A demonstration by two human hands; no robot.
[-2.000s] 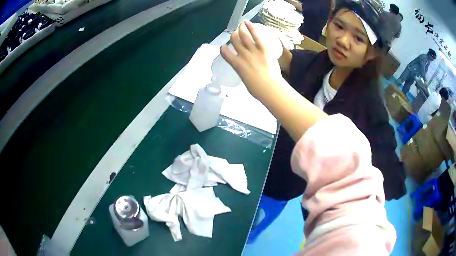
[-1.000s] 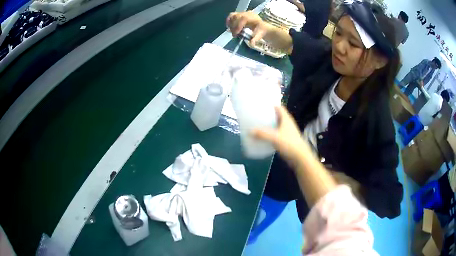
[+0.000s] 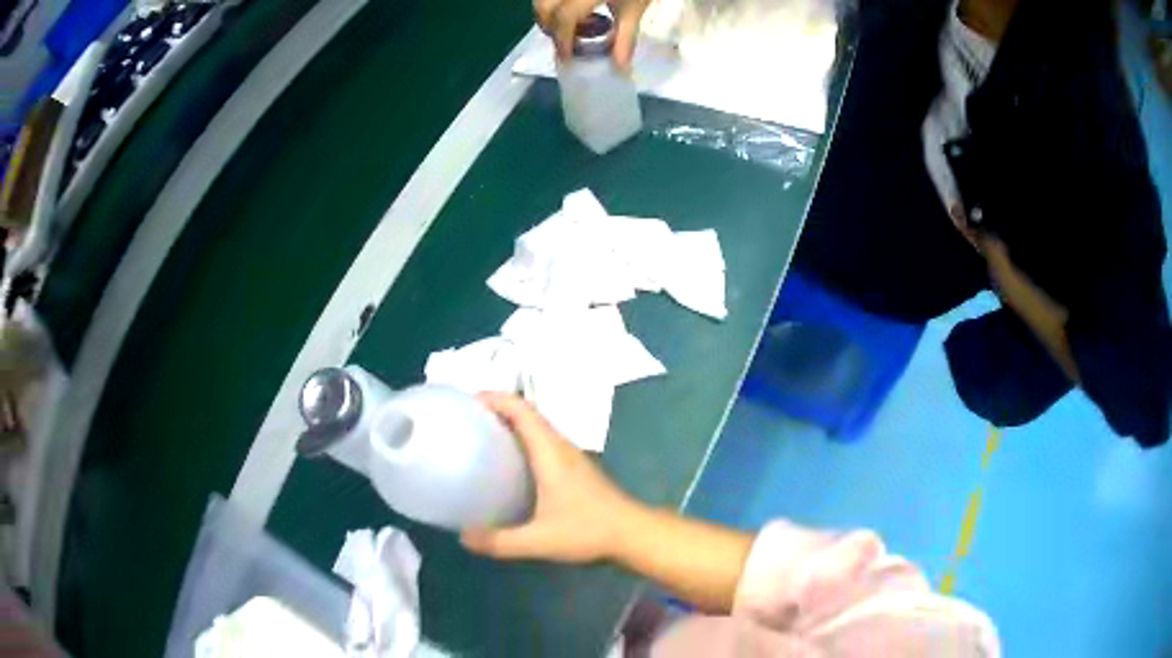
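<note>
My right hand (image 3: 559, 495), bare with a pink sleeve, grips a large rounded translucent white bottle (image 3: 456, 460) from its right side. The bottle is tilted, with its uncapped mouth up and to the left. A frosted dispenser bottle with a shiny metal top (image 3: 330, 401) stands just left of it, partly hidden behind it. Several crumpled white cloths (image 3: 566, 270) lie on the green bench beyond. A second dispenser bottle (image 3: 600, 106) stands at the far end, with another person's hand on its metal top. My left hand is not in view.
A clear plastic bag (image 3: 739, 144) and white sheet lie at the bench's far end. Another cloth (image 3: 383, 591) and a grey translucent edge (image 3: 244, 559) are at the near left. A person in dark clothing (image 3: 1041, 167) is at the right, by a blue stool (image 3: 829, 366).
The view has shifted nearer. My right hand has brought the large bottle from the bench's far end to the near dispenser bottle. The other person's metal top is now on the far bottle.
</note>
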